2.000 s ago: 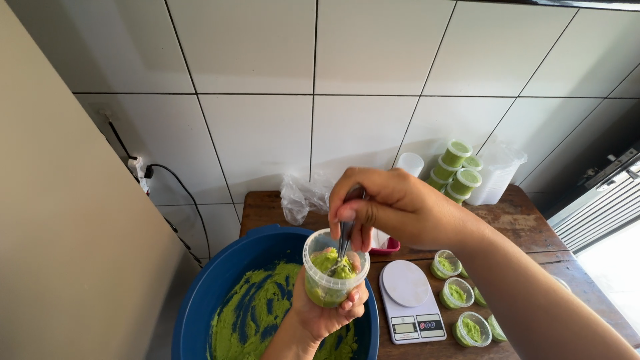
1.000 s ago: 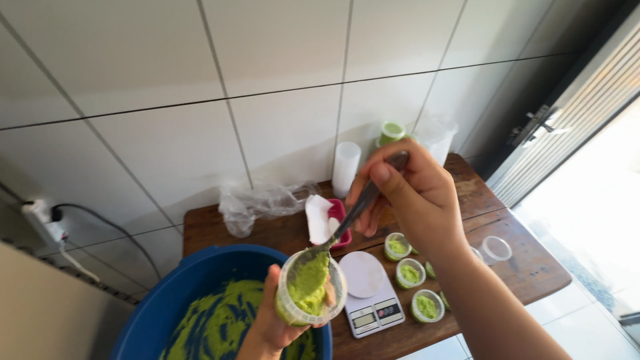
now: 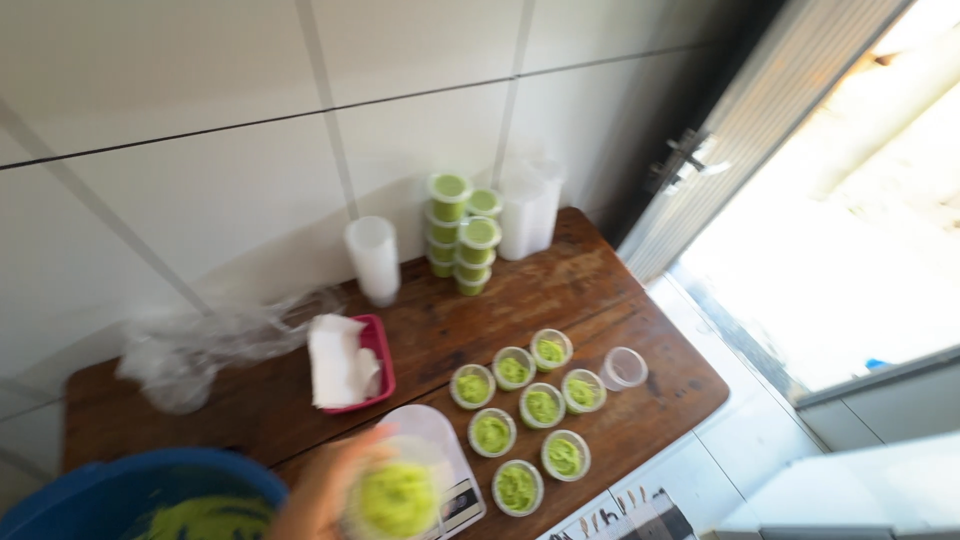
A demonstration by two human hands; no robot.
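Note:
Blurred at the bottom of the head view, my left hand [image 3: 330,480] is shut around a clear plastic cup [image 3: 397,491] filled with green paste, held over the white kitchen scale [image 3: 431,427]. My right hand and the spoon are out of the frame. To the lower left is a blue tub [image 3: 187,461] with green paste [image 3: 206,517] inside. Right of the scale, several open cups of green paste [image 3: 541,405] stand in rows on the wooden table [image 3: 600,300], beside an empty clear cup [image 3: 624,368].
Stacked lidded green cups [image 3: 450,199] stand near the tiled wall, between a white cup stack [image 3: 373,259] and more white stacks [image 3: 529,210]. A pink tray [image 3: 386,367] holds white paper [image 3: 337,360], with a clear plastic bag [image 3: 176,367] to its left. A door [image 3: 750,150] opens at right.
The held cup has moved over the scale. My right hand and the spoon, over the cup in the earlier frames, have left the view. The view has shifted to the right.

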